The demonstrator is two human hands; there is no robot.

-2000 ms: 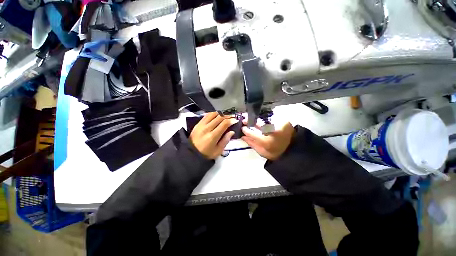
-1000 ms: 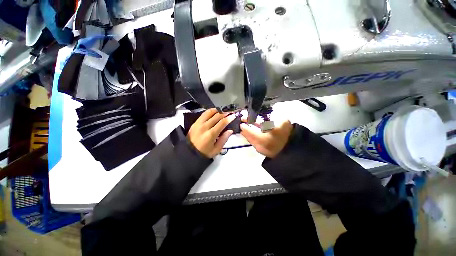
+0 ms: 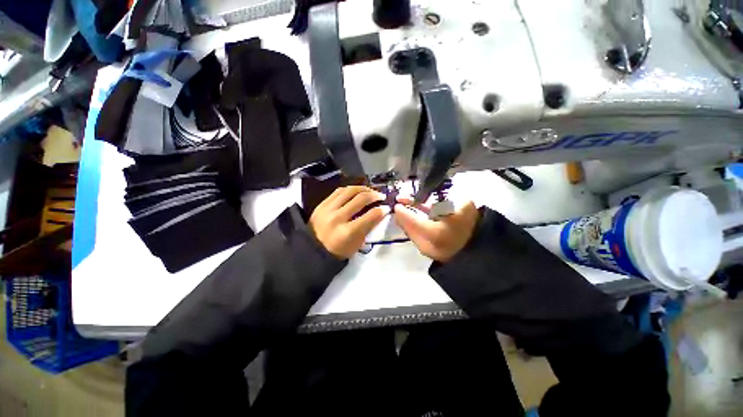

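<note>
A small black cut piece (image 3: 320,189) lies under the head of the white sewing machine (image 3: 481,81), mostly covered by my fingers. My left hand (image 3: 348,223) presses on it from the left, fingertips close to the presser foot (image 3: 393,195). My right hand (image 3: 438,230) is at the right of the foot, thumb and fingers pinching at the piece's edge. The fingertips of both hands nearly touch. The needle itself is too small to make out. A fanned stack of black pieces (image 3: 191,213) lies left of my left hand.
Longer black pieces (image 3: 263,138) lie behind the stack, with a grey and black tied bundle (image 3: 152,106) at far left. Black snips (image 3: 513,178) lie under the machine arm. A white-lidded tub (image 3: 680,236) is at right. A blue crate (image 3: 57,326) is on the floor at left.
The view has shifted slightly, so the machine head appears further right. Less of the black piece shows between my fingertips, and its left part now looks raised or folded beside my left hand.
</note>
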